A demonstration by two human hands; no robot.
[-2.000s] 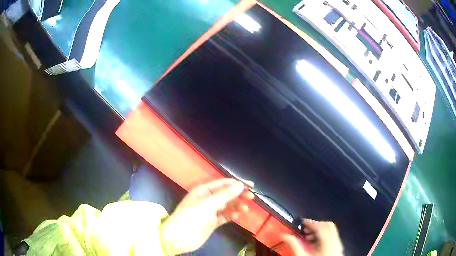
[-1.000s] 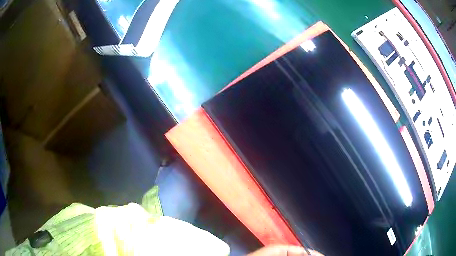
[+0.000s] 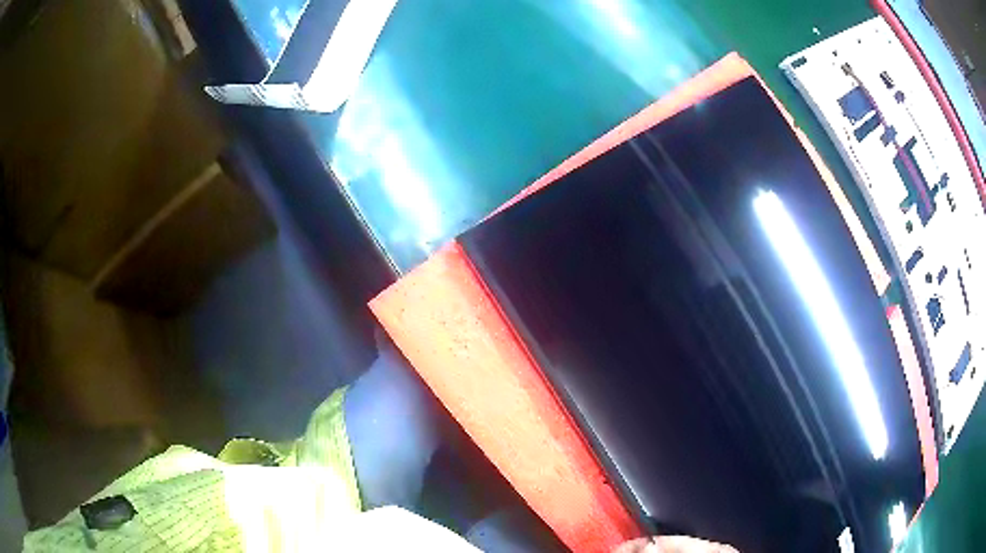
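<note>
A large glossy black panel lies on a red-orange foam pad and reflects a long ceiling light. Only the top of one hand shows at the bottom edge, at the panel's near long edge. By the line of the yellow-green sleeve, it is my left hand. Its fingers are cut off by the picture's edge, so its grip is hidden. My right hand is out of the picture.
A white back plate with dark patches lies beyond the panel. A black-and-white strip lies on the green bench top, its end over the bench edge. Brown open cartons stand at the left, beside the bench.
The view has shifted, so the panel and pad sit further right and lower. Both hands showed at the panel's near edge earlier; now only the top of one shows and the right has left view.
</note>
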